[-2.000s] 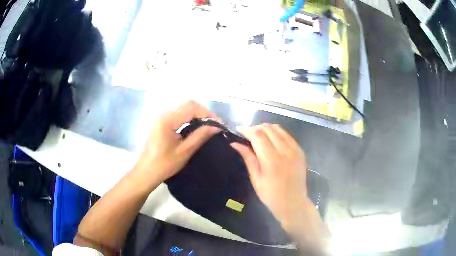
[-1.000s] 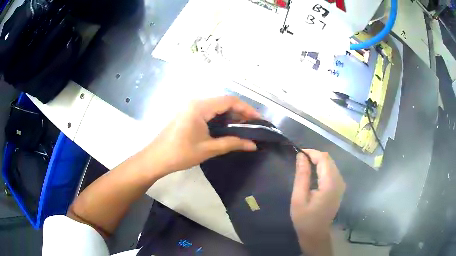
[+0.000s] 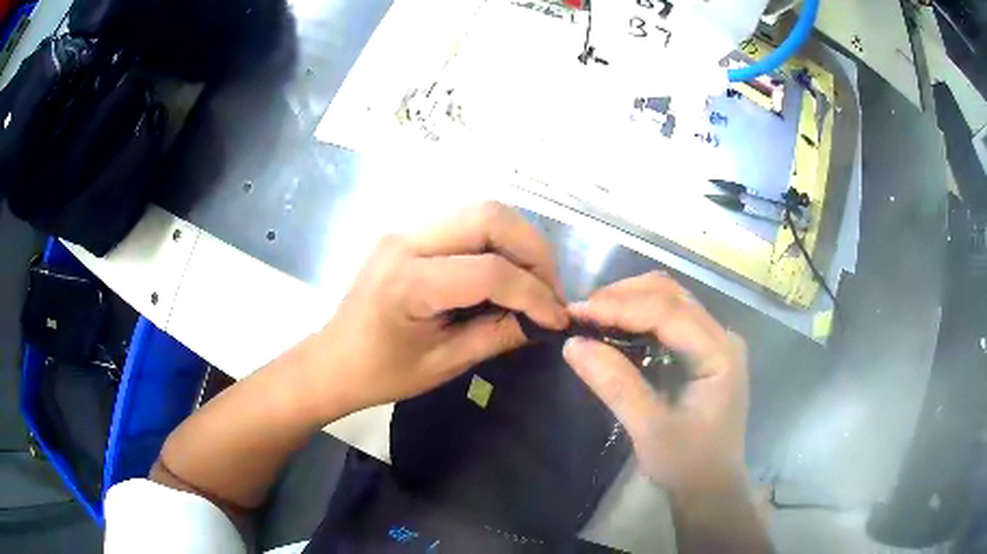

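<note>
A black fabric pouch point(image 3: 509, 444) hangs from my two hands over the front edge of the table. A small pale-yellow patch point(image 3: 479, 392) shows on it. My left hand point(image 3: 460, 298) pinches the pouch's upper edge between thumb and fingers. My right hand point(image 3: 666, 373) pinches the same edge close beside it, and the fingertips of both hands nearly touch. A bit of the zipper point(image 3: 639, 347) shows by the right fingers; the rest of the upper edge is hidden by my fingers.
The white machine head point(image 3: 509, 97) and a blue hose point(image 3: 790, 49) are ahead. Dark pointed snips point(image 3: 747, 199) lie on the yellow-taped frame point(image 3: 814, 162). Black bags point(image 3: 81, 141) are heaped at the left, above a blue bin point(image 3: 146, 406). A cream edge point(image 3: 206, 287) borders the metal table.
My hands have come together along the pouch's edge, the right one moving toward the left. The white zipper strip by my left hand is now covered. The pouch and its patch have shifted left.
</note>
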